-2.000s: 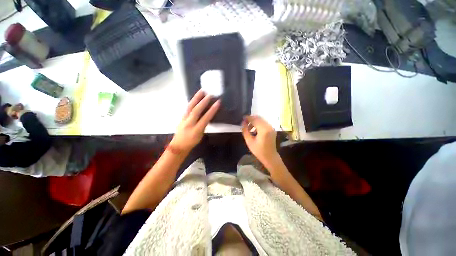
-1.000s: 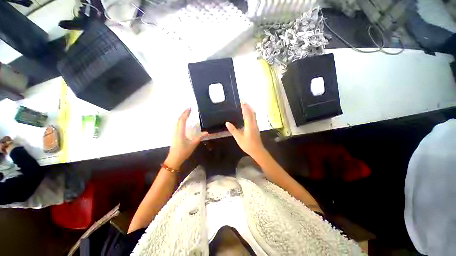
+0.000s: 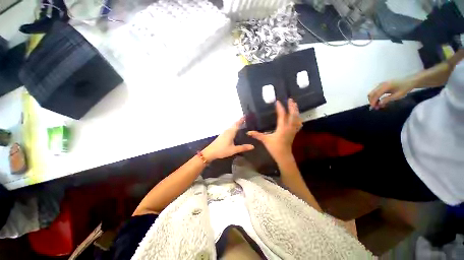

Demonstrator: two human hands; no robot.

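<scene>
Two black insert stacks stand side by side, touching, at the front edge of the bench. The nearer left insert stack [image 3: 259, 109] has a white case [image 3: 268, 94] in its top. The right insert stack [image 3: 310, 96] has another white case [image 3: 302, 79] in its top. My left hand [image 3: 227, 144] is at the left stack's front left corner, a fingertip against its side, thumb and fingers apart. My right hand [image 3: 281, 133] has fingers spread over the front of the stacks near the seam, thumb by the front edge. No closed grip shows.
A tall stack of empty inserts [image 3: 71, 76] stands at left, with a green packet [image 3: 58, 138] and brownish item [image 3: 18, 158]. White component trays [image 3: 173, 30] and the cable pile [image 3: 269, 33] lie at the back. Another person's hand [image 3: 389, 94] is at the right bench edge.
The left insert stack and both my hands have moved right, and the stack now touches the other one. The view has shifted right. Another person's arm has come in at right.
</scene>
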